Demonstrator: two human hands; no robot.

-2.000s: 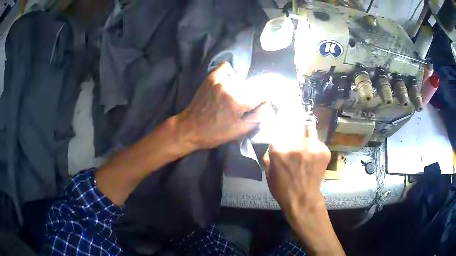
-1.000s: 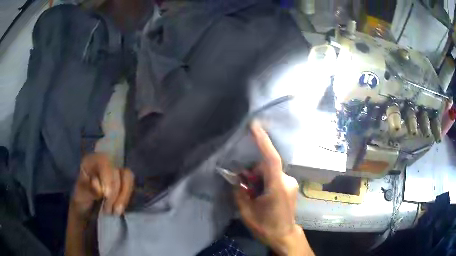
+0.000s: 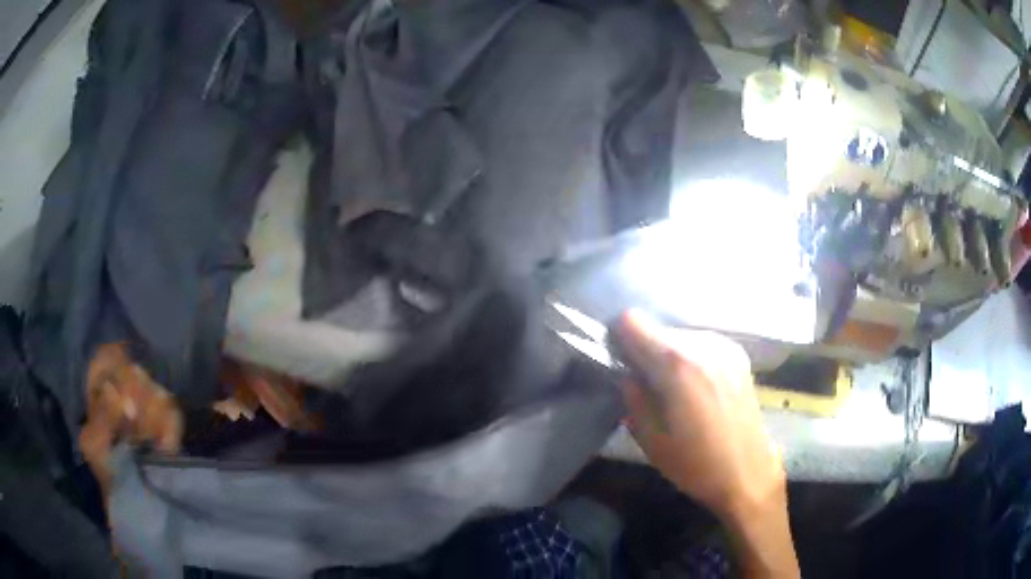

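A grey cloth panel [image 3: 373,509] is stretched across the front, from my left hand towards the cloth plate. My left hand [image 3: 127,413] grips its edge at the far left. My right hand [image 3: 695,413] is at the plate's front left, holding the thread snips [image 3: 582,335] with their shiny blades pointing up and left. The snips' blades lie over the cloth. The overlock machine [image 3: 871,147] stands to the right. Its needle area is partly lost in the lamp's glare.
A grey work pile [image 3: 158,192] lies at the left, with more grey cloth behind the hands. Tension knobs [image 3: 918,235] and a yellow-framed opening [image 3: 808,385] are at the right. Navy garment pieces [image 3: 995,486] lie at the lower right. Brown paper or cloth [image 3: 271,396] shows at the left.
My left hand has moved away from the needle area to the far left, drawing the panel edge with it. My right hand has shifted right since the last frame, and the snips' blades now show plainly.
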